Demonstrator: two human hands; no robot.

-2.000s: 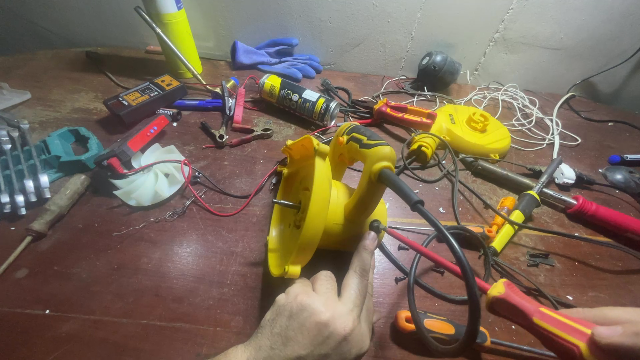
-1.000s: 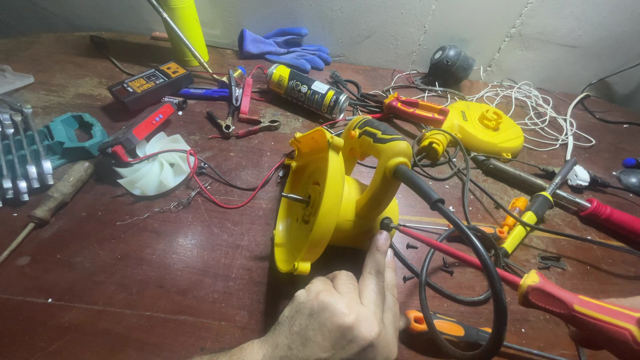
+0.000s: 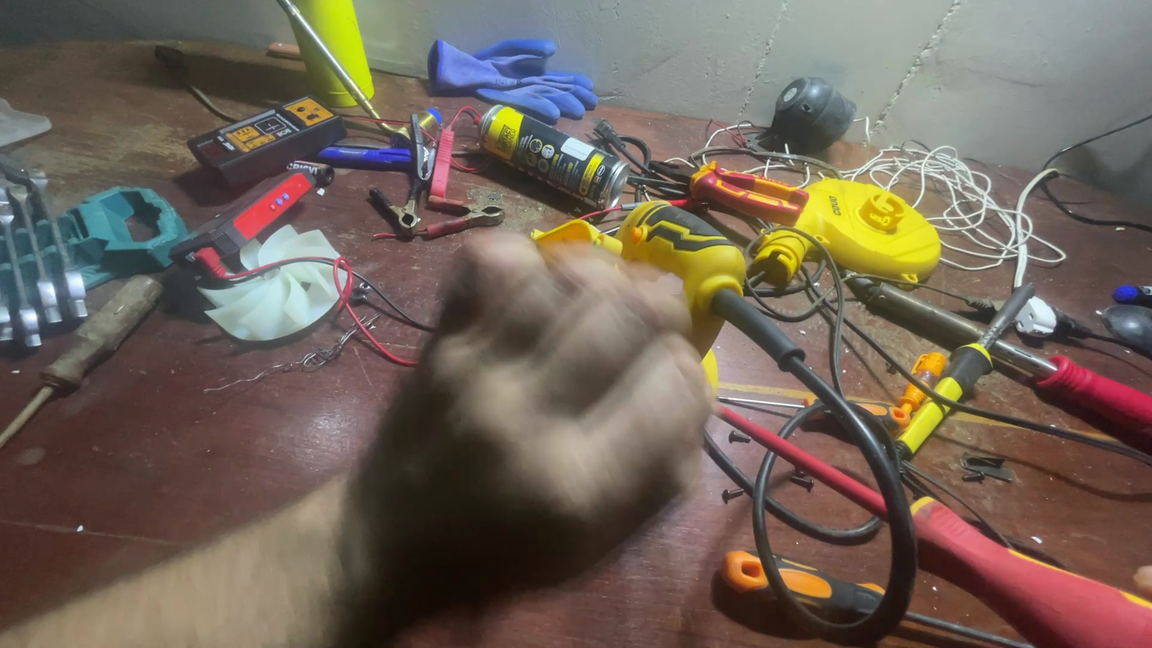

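My left hand, blurred and raised with its fingers curled, covers most of the yellow power-tool housing. Whether it touches the housing or holds anything cannot be told. From the housing's handle a black cord loops down to the right. A red and yellow insulated screwdriver points at the housing, its tip hidden behind my left hand. Only a sliver of my right hand shows at the right edge, by the screwdriver handle. Several dark screws lie on the table below the shaft.
A white fan impeller, teal wrench rack and old screwdriver lie left. Behind are a spray can, blue gloves, red pliers and a yellow cover. A soldering iron and an orange-black screwdriver lie right.
My left hand has left the spot where its fingertip rested beside the screwdriver tip at the housing. It is now higher, in front of the housing, with its fingers curled.
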